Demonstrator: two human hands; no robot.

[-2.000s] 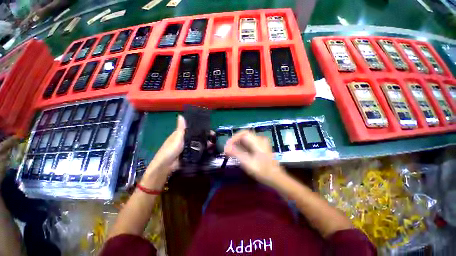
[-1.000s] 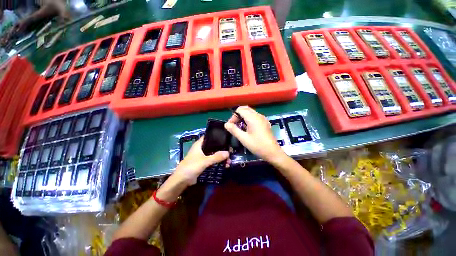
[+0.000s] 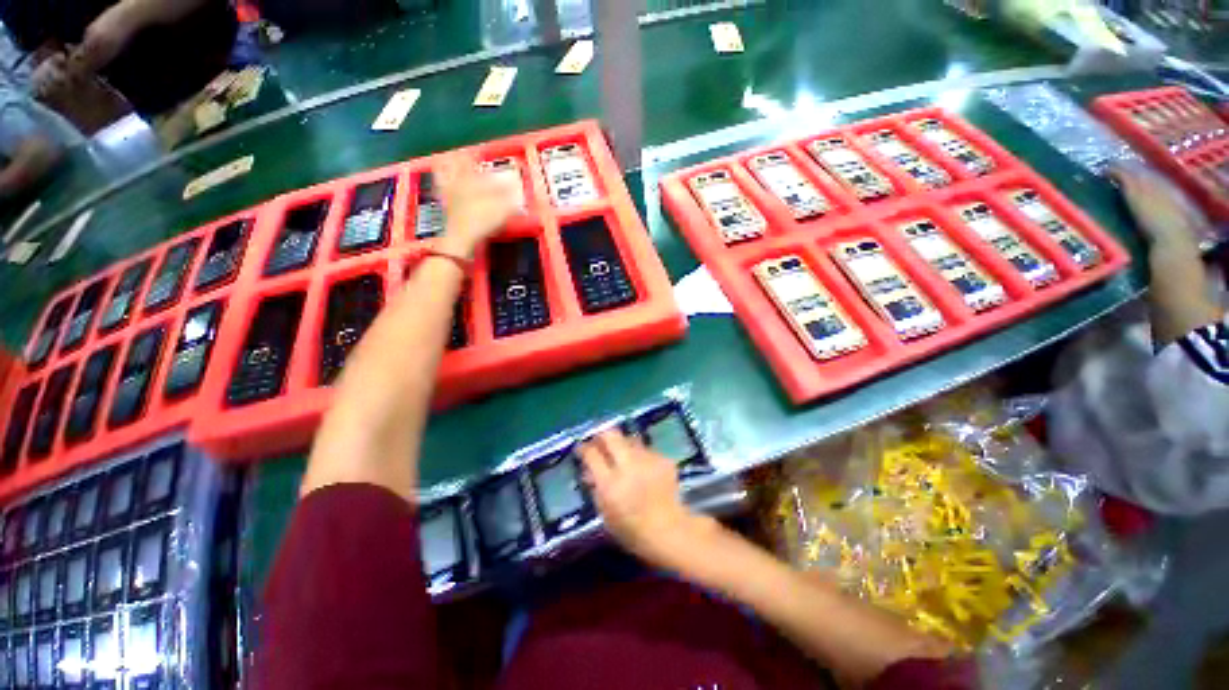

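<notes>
My left hand (image 3: 475, 205) reaches over the upper row of the red-orange foam tray (image 3: 445, 369). Its fingers cover parts of two pockets; a black keypad phone (image 3: 430, 209) lies beside them and a pale gold phone shows behind. Whether the fingers grip either is unclear. My right hand (image 3: 634, 492) is at the clear lens blister tray (image 3: 722, 496) on the bench's near edge, fingertips over a black-framed lens (image 3: 559, 488). Whether it holds anything is hidden. More black phones (image 3: 518, 285) lie in the lower row.
A second foam tray of pale gold phones (image 3: 806, 307) is at right, with white paper (image 3: 698, 291) between the trays. Stacked lens trays (image 3: 95, 566) are at lower left. A waste bag of yellow liners (image 3: 930, 526) hangs at right. Other people's hands show at upper left and far right.
The phone has left my left hand's grip near the body, and that hand has moved up to the foam tray. The bare upper pocket now holds a black phone. My right hand has lowered to the lenses.
</notes>
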